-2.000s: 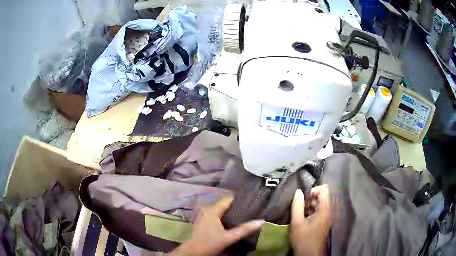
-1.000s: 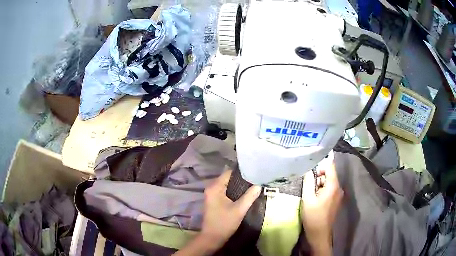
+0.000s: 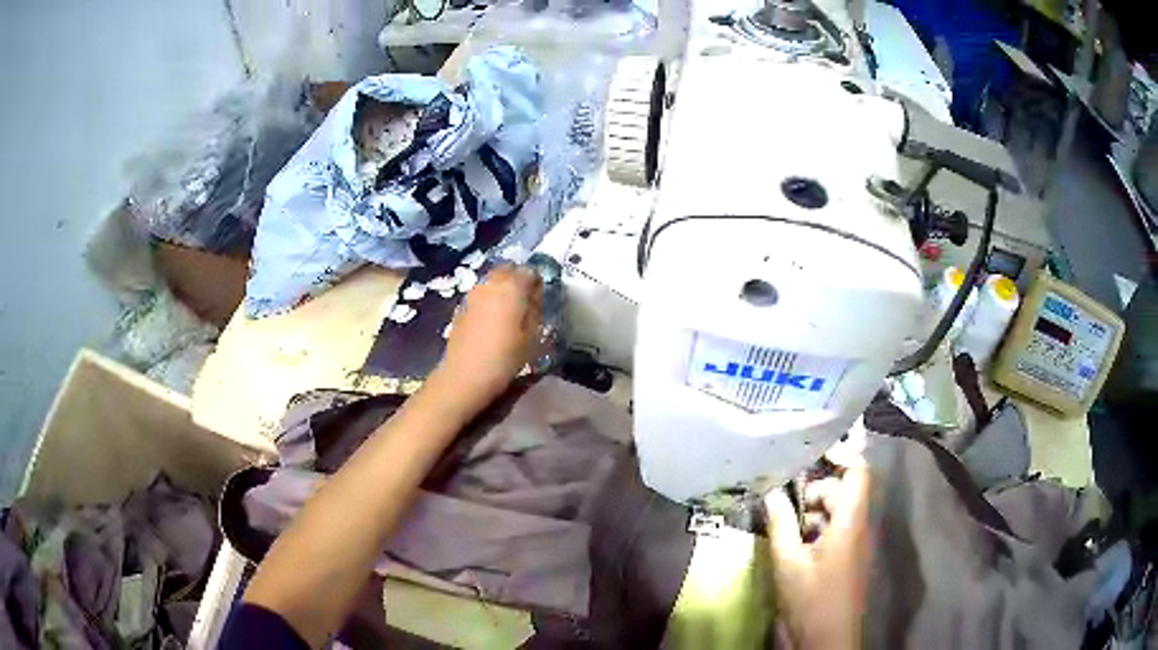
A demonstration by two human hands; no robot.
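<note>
A grey-brown garment piece [image 3: 521,489] lies bunched in front of and under the white JUKI machine head [image 3: 775,292]. A yellow-green patch [image 3: 721,590] lies just below the small metal clamp [image 3: 706,522] under the head. My left hand [image 3: 498,324] is over the dark patch left of the machine, among small white discs [image 3: 438,285]; its fingertips are bunched, and whether they hold a disc cannot be seen. My right hand [image 3: 823,533] is at the cloth beside the clamp, right of the green patch; its fingers are partly hidden and blurred.
A light blue plastic bag [image 3: 333,210] with small pieces stands at back left. A white handwheel [image 3: 635,121] is left of the head. Thread cones [image 3: 988,318] and a beige control panel [image 3: 1058,343] stand at right. A wooden bin [image 3: 121,425] with cloth is at left.
My left hand has left the cloth by the clamp and moved up and left to the white discs. My right hand remains by the clamp. The view has shifted slightly.
</note>
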